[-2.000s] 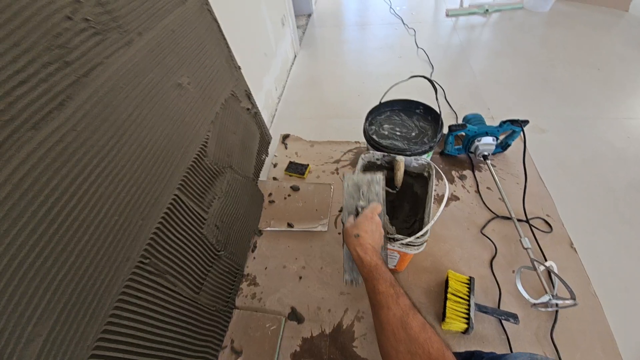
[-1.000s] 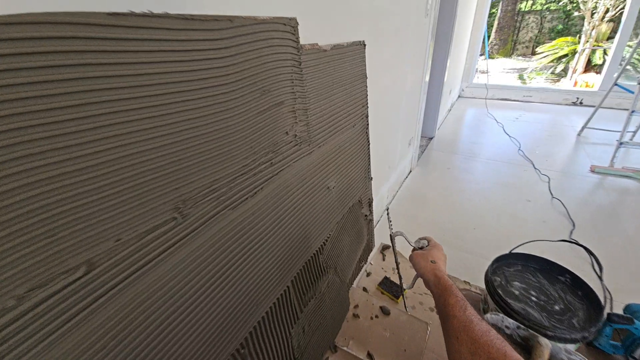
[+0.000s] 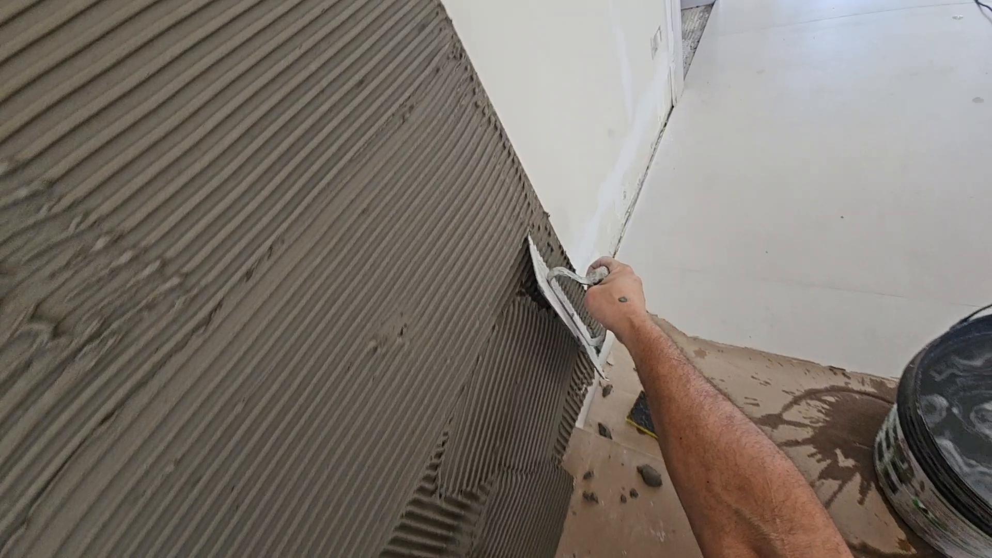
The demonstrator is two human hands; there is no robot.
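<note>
My right hand (image 3: 618, 298) is closed around the handle of a notched steel trowel (image 3: 571, 316). The trowel's long blade meets the lower right edge of the grey tile adhesive (image 3: 294, 294), seen nearly edge-on and slanting down to the right. Parallel combed ridges cover most of the adhesive on the wall; rougher patches show at the far left, and ridges in another direction lie low down near the trowel. A small spot of adhesive sticks to the back of the hand. My left hand is out of view.
A round bucket (image 3: 899, 465) with dark liquid stands at the lower right on stained brown floor covering (image 3: 744, 380). Near my forearm lie a black-and-yellow scrubbing pad (image 3: 642, 415) and adhesive crumbs (image 3: 649, 475). Beyond are the bare white wall (image 3: 573, 101) and pale floor (image 3: 821, 170).
Two seconds ago my right hand held the trowel over the adhesive bucket; one second ago it was beside the wall's lower right edge. Now the blade is against the adhesive. The view has shifted greatly.
</note>
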